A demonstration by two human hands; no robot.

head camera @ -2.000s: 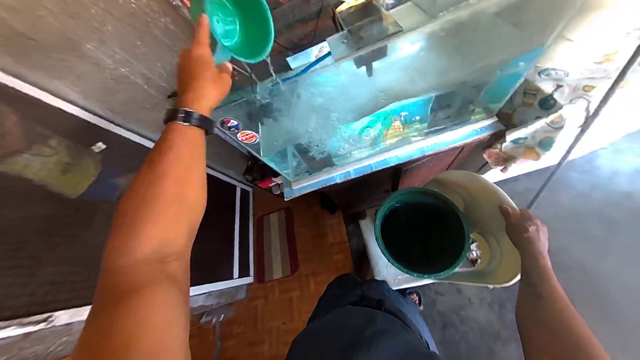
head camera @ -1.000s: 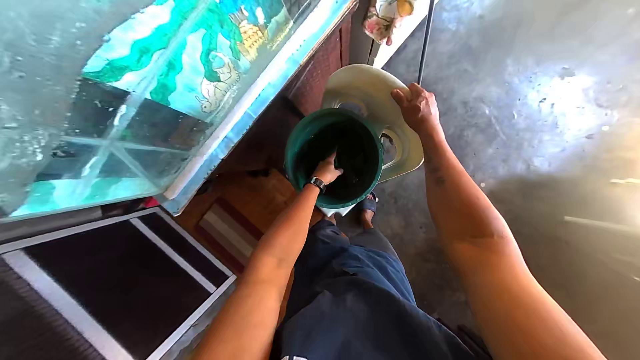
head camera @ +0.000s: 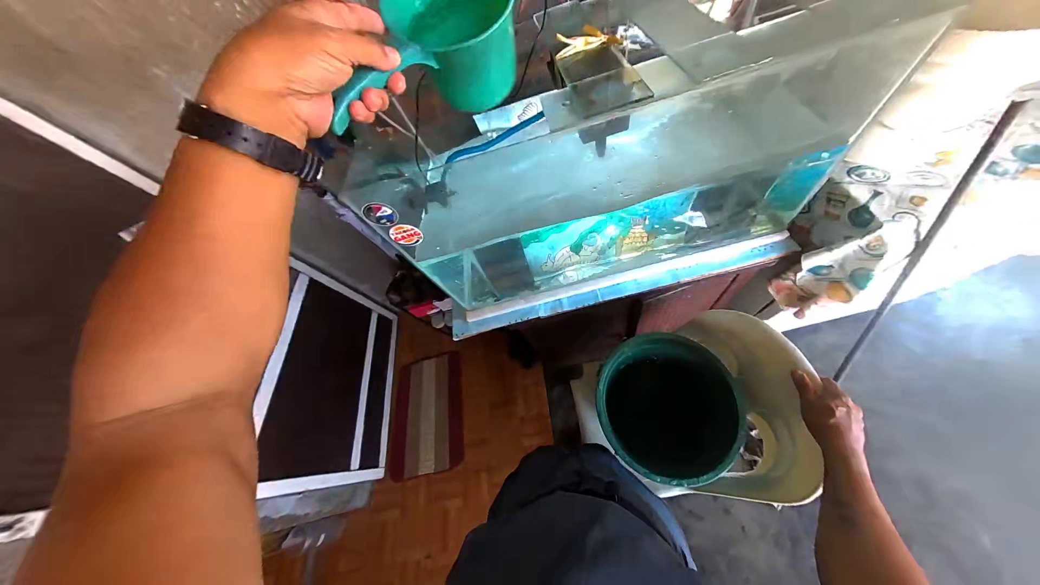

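My left hand (head camera: pixel 325 61) grips the handle of a green plastic dipper (head camera: pixel 474 65), raised over the left end of a glass aquarium (head camera: pixel 520 203). A blue tube (head camera: pixel 496 142) lies at the tank's top edge, below the dipper. At the lower right, a dark green bucket (head camera: pixel 605 406) with dark contents stands on the seat of a cream plastic chair (head camera: pixel 780 366). My right hand (head camera: pixel 833 414) holds the rim of the chair's back, with the fingers partly hidden behind it.
The tank stands on a reddish-brown cabinet (head camera: pixel 682 296). A striped mat (head camera: pixel 426 414) lies on the wood-patterned floor. At the left is a dark screen panel with white framing (head camera: pixel 366 390). A patterned cloth (head camera: pixel 861 219) and a thin dark pole (head camera: pixel 934 227) are at the right.
One second ago my left hand was down inside the bucket; now it is up above the aquarium with the dipper. My right hand stays on the chair back. The view has swung considerably.
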